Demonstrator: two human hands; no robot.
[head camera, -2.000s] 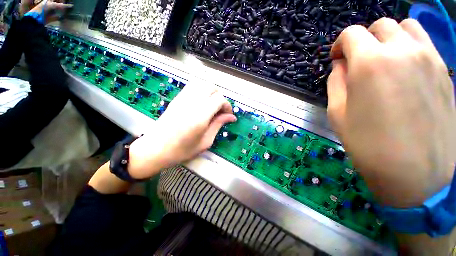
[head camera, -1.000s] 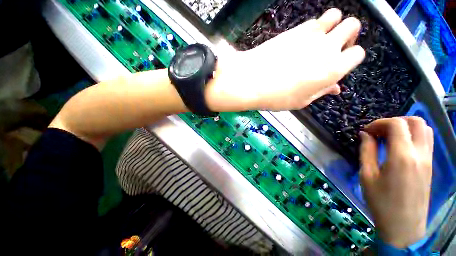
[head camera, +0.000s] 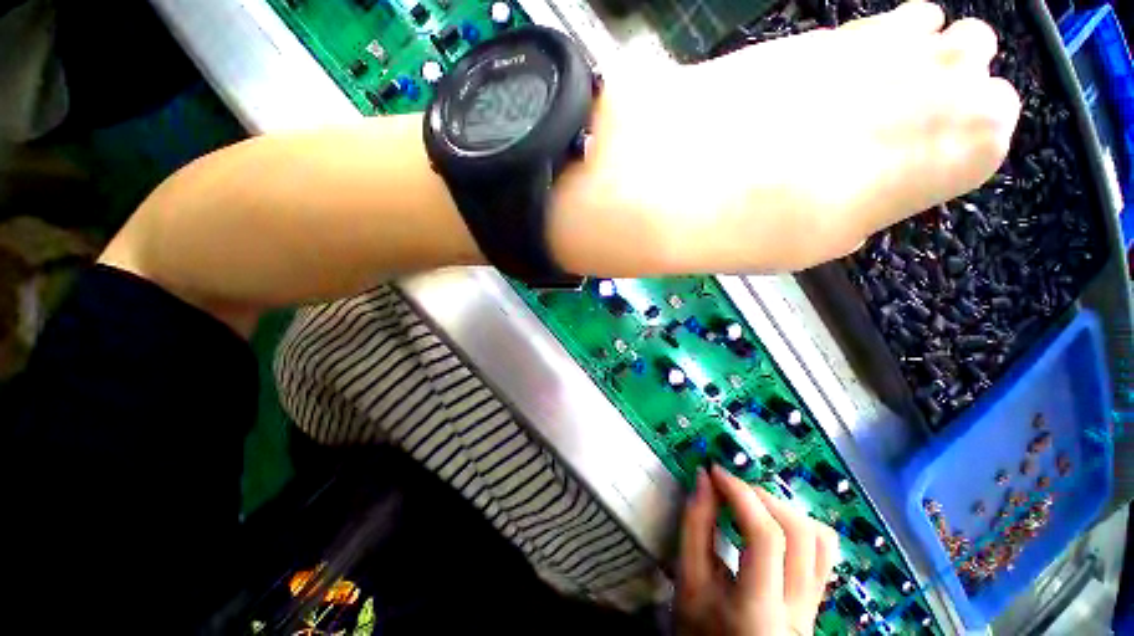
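Note:
The green circuit board panel (head camera: 632, 354) lies in the track, dotted with parts and several pale round capacitor tops. My left hand (head camera: 783, 149), with a black digital watch, reaches across the board over the tray of loose black capacitors (head camera: 995, 267). Its fingers are curled and their tips are hidden, so I cannot tell if it holds anything. My right hand (head camera: 756, 559) is low on the board, thumb and forefinger tips close together at its surface. No part shows between them. The bottom edge cuts this hand off.
A shallow blue tray (head camera: 1014, 429) with small orange-brown parts is beside the capacitor tray. Silver rails (head camera: 547, 404) edge the board. A striped cloth (head camera: 423, 404) hangs below the near rail. A blue bin (head camera: 1101, 56) stands at the upper right.
My right hand has moved from beside the capacitor tray down onto the board. My left hand has moved from the board to over the capacitors. The view has shifted, uncovering the blue tray.

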